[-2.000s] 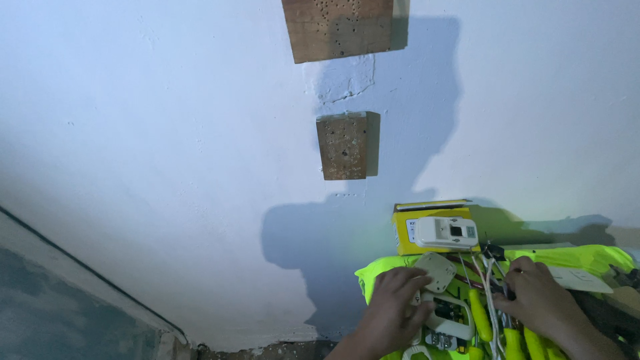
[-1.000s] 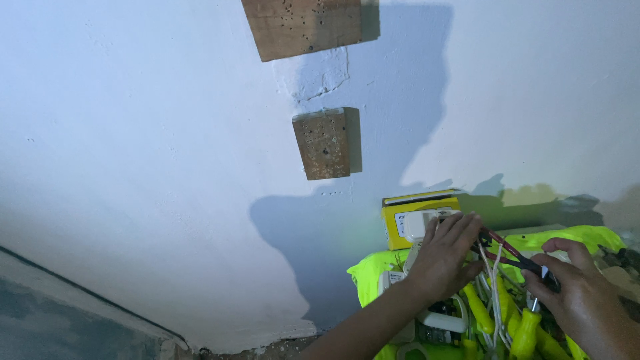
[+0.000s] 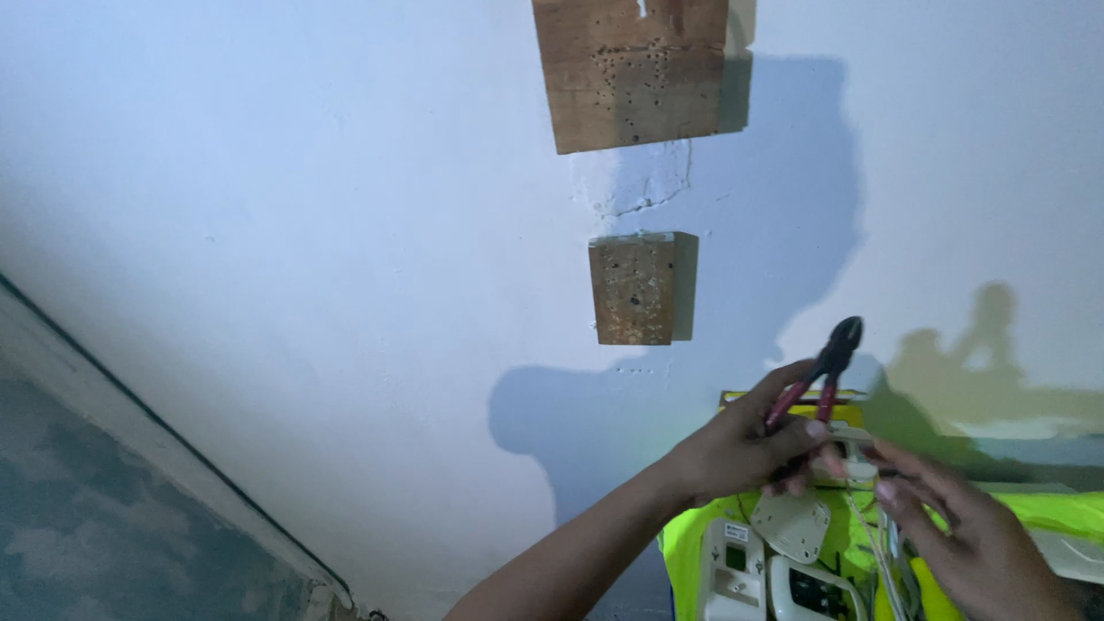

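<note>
My left hand [image 3: 755,435] holds diagonal cutting pliers [image 3: 815,371] by their red handles, jaws pointing up. My right hand [image 3: 957,526] is just to the right, its fingers near a thin whitish cable [image 3: 871,539]; blur hides what exactly they grip. Below my left hand lie a round-cornered white plastic plate [image 3: 792,523], a white electrical fitting housing [image 3: 731,569] and another white frame with a dark inside [image 3: 815,591]. A yellow box [image 3: 733,400] with a white device [image 3: 858,444] on it stands behind my hands, against the wall.
Two wooden blocks are fixed to the white wall: a large holed one [image 3: 638,86] above, a smaller one [image 3: 634,293] below. Bright yellow-green fabric [image 3: 681,539] lies under the parts, with yellow-green tool handles [image 3: 936,591] at the lower right. A dark cable [image 3: 172,431] runs along the left.
The red-handled pliers, near my right hand a second ago, are now raised in my left hand. My right hand has come closer to my left.
</note>
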